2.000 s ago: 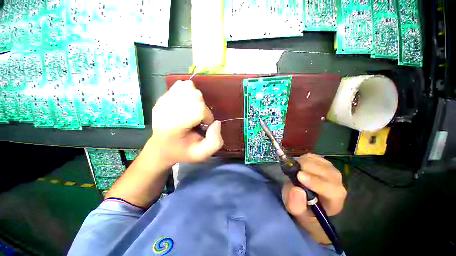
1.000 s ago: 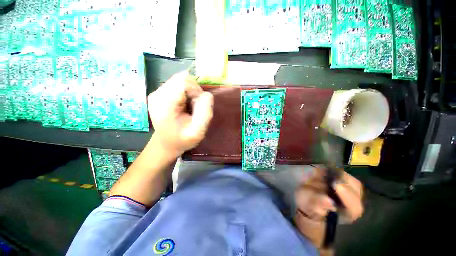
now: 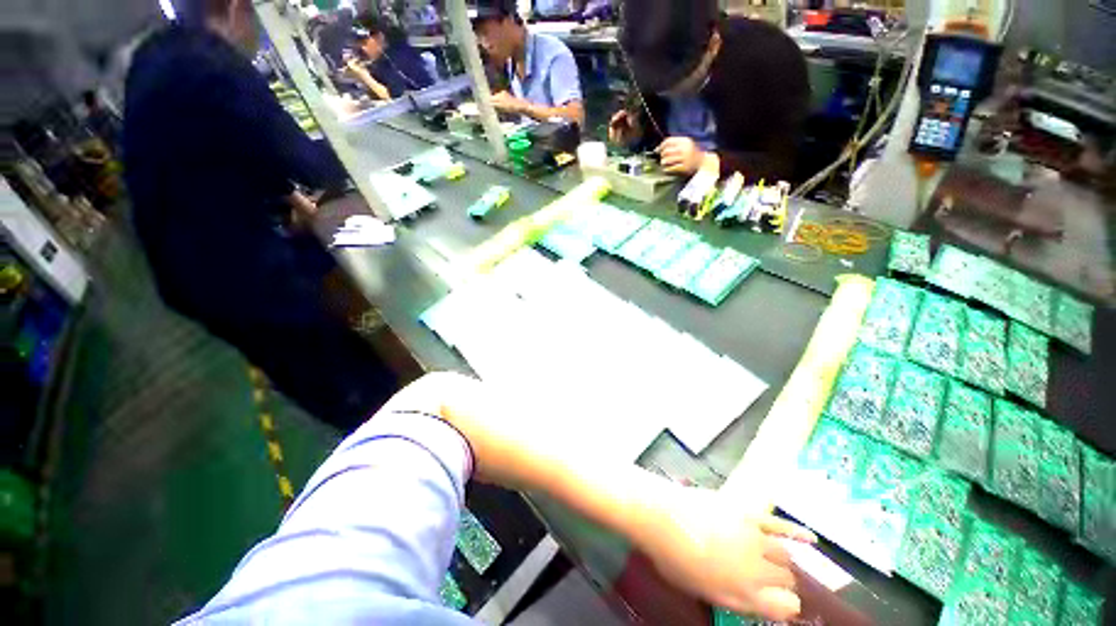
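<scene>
My left hand reaches over the near edge of the bench at the bottom, its fingers curled. The solder wire cannot be made out at its fingertips. A sliver of a green circuit board shows under the hand, at the bottom edge of the picture. Parts of the red-brown pad show beside the hand. My right hand, the soldering iron and the whitish cup are not in view.
Glaring white boards lie left of a yellow-green divider strip; green boards lie right of it. Another strip lies farther away. A person in dark clothes stands at left; several people sit along the bench.
The view has swung up and left, showing the long bench and people. The whitish cup, right hand and iron have left the picture. My left hand now appears lower and farther right.
</scene>
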